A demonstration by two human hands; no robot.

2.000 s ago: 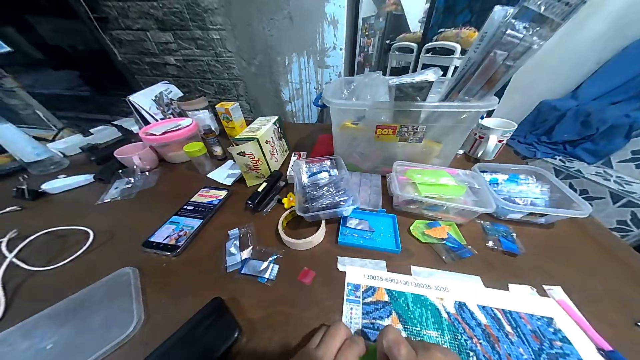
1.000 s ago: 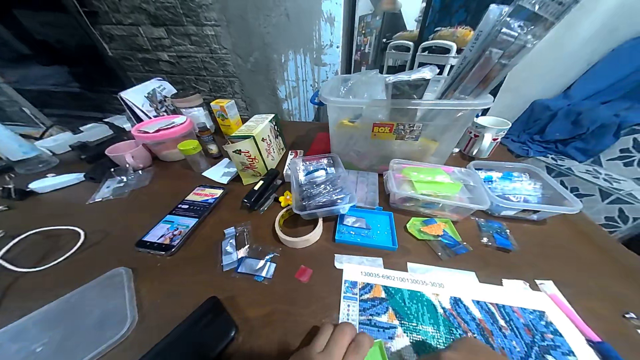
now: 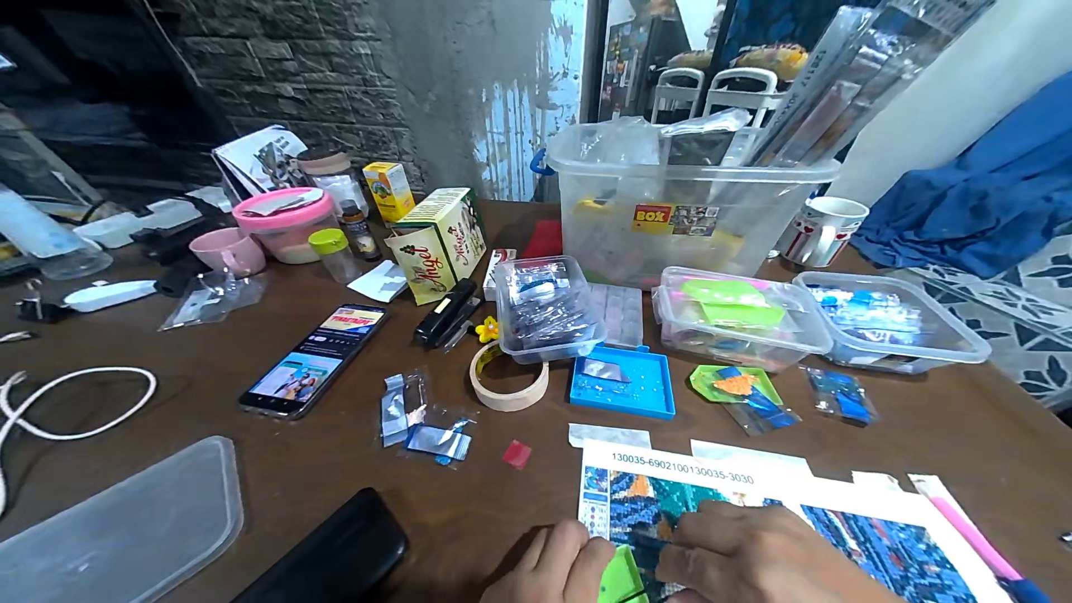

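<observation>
A diamond painting canvas (image 3: 879,536) lies on the table at the lower right, partly covered by my hands. My left hand (image 3: 557,565) is at its left edge, fingers curled against a small green tray (image 3: 621,578). Over the picture area is my right hand (image 3: 745,553), bent fingers close to that tray; whether it holds something is hidden. Behind the canvas are a blue tray (image 3: 624,389) with a small packet in it, a green tray (image 3: 729,381) with orange beads, and small bags of blue beads (image 3: 842,395). A red wax square (image 3: 517,454) lies left of the canvas.
A masking tape roll (image 3: 509,394), a lit smartphone (image 3: 314,360), a black case (image 3: 335,553) and a clear lid (image 3: 126,528) lie to the left. Along the back stand a large clear bin (image 3: 670,201), lidless plastic containers (image 3: 896,322), a printed carton (image 3: 440,243) and a mug (image 3: 825,230).
My right hand has moved up over the picture and covers more of it. More of the small green tray shows between my hands.
</observation>
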